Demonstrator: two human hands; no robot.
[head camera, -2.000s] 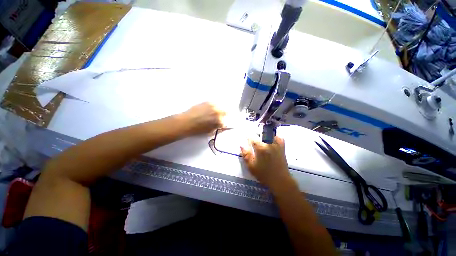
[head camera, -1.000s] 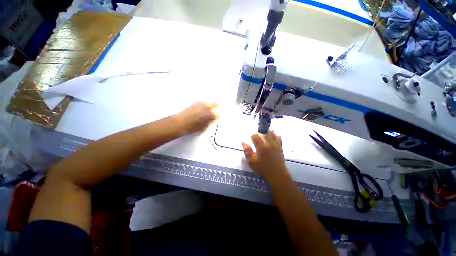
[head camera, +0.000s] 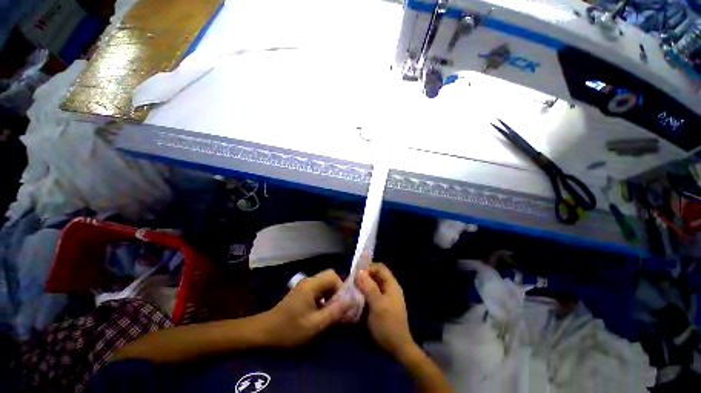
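Note:
A narrow white fabric strip (head camera: 372, 213) runs from the table's front edge down to my lap, where its end is bunched. My left hand (head camera: 311, 305) and my right hand (head camera: 386, 305) both grip the bunched end, close together below the table edge. The sewing machine head (head camera: 492, 46) stands above and beyond them. Its presser foot area (head camera: 411, 73) is beside the bright lamp glare, away from both hands.
Black scissors (head camera: 543, 165) lie right of the needle. White strips (head camera: 175, 80) lie at left, partly on the brown board (head camera: 115, 61). A red basket (head camera: 188, 269) stands below left. White cloth heaps (head camera: 538, 338) lie low right. A pale panel (head camera: 296, 242) hangs under the table.
Both hands have left the needle area and come down to my lap with the white strip. The view has tilted downward, showing the basket and cloth heaps.

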